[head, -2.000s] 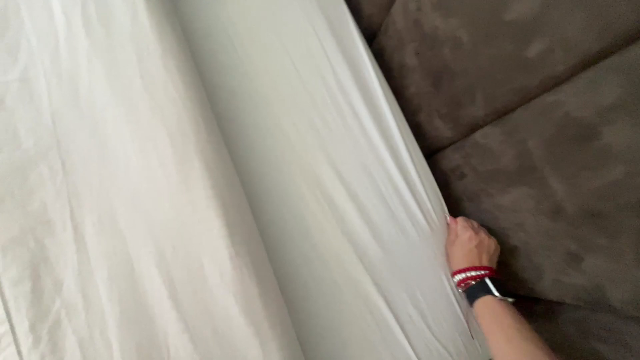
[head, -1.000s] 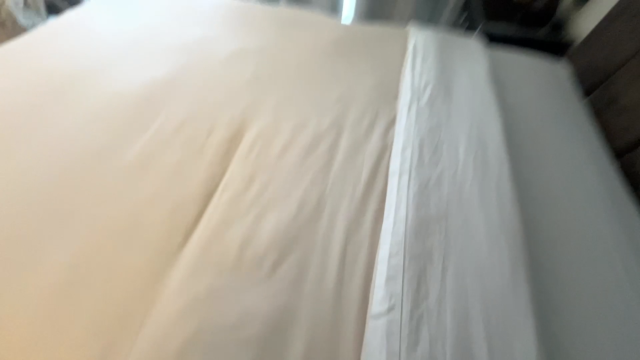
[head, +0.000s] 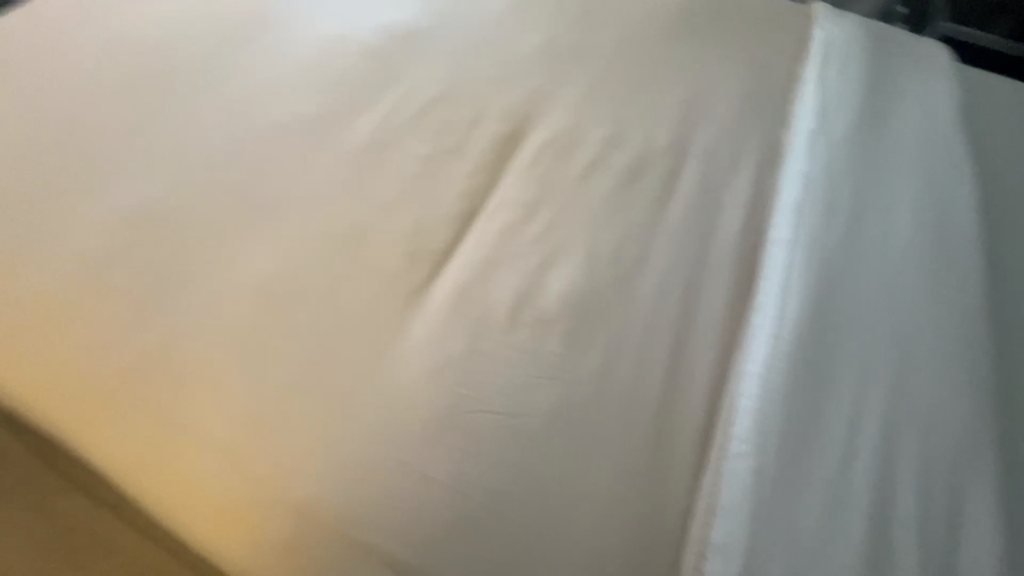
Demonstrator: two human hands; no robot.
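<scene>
Neither of my hands shows in the head view. A cream bed cover [head: 280, 240] spreads over most of the bed, with a long diagonal crease and several smaller wrinkles near its middle. Along its right side runs a folded-back band of white sheet [head: 872, 280], with a raised edge where it meets the cover. Past that band, a strip of grey-looking fitted sheet [head: 1000, 200] shows at the far right. The picture is blurred.
At the lower left the bed's edge slopes down beside a brown surface [head: 56, 504], which may be the floor. Dark objects [head: 980, 36] stand beyond the bed's far right corner; what they are is unclear.
Two seconds ago a hand with a red and white bracelet held the sheet's edge by the brown padded headboard; it is out of view now. The view has swung toward the bed's middle.
</scene>
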